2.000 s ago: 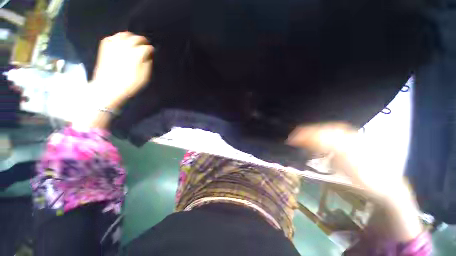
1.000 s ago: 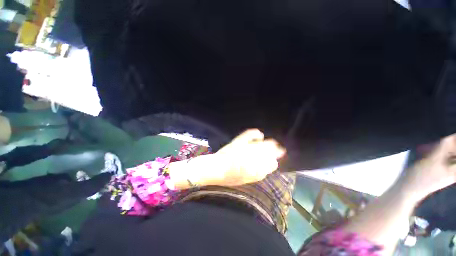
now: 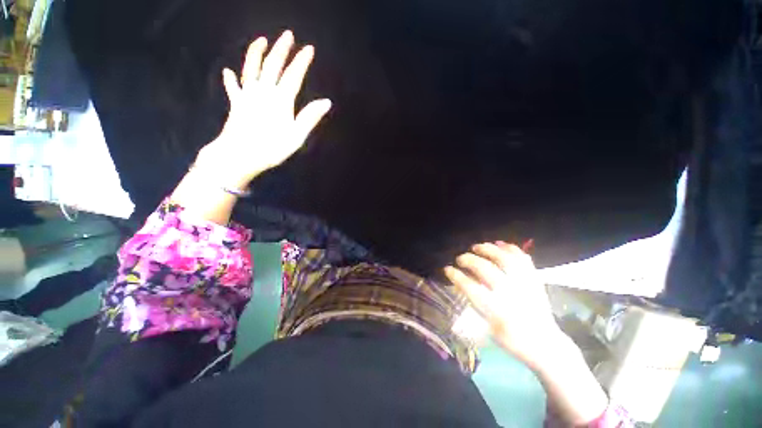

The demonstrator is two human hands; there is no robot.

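Note:
A large black garment (image 3: 468, 125) spreads over the white-topped table (image 3: 627, 266), its near edge along my body. My left hand (image 3: 266, 121) lies on the left part of the garment, fingers spread, holding nothing. My right hand (image 3: 505, 297) is at the garment's near edge, right of my waist, fingers partly bent. A small red tip (image 3: 526, 245) shows beside its fingers. The glare hides what it is and whether the hand grips it or the cloth.
A dark wrinkled garment pile (image 3: 720, 209) hangs at the right. The white table surface (image 3: 79, 163) also shows at the far left, with small items behind it. A pale box (image 3: 656, 359) stands below the table at the right, over the green floor (image 3: 510, 389).
My left hand has moved from the near edge up and left onto the garment and spread its fingers. My right hand has come left to the near edge. The garment's right part has shifted, showing more white table.

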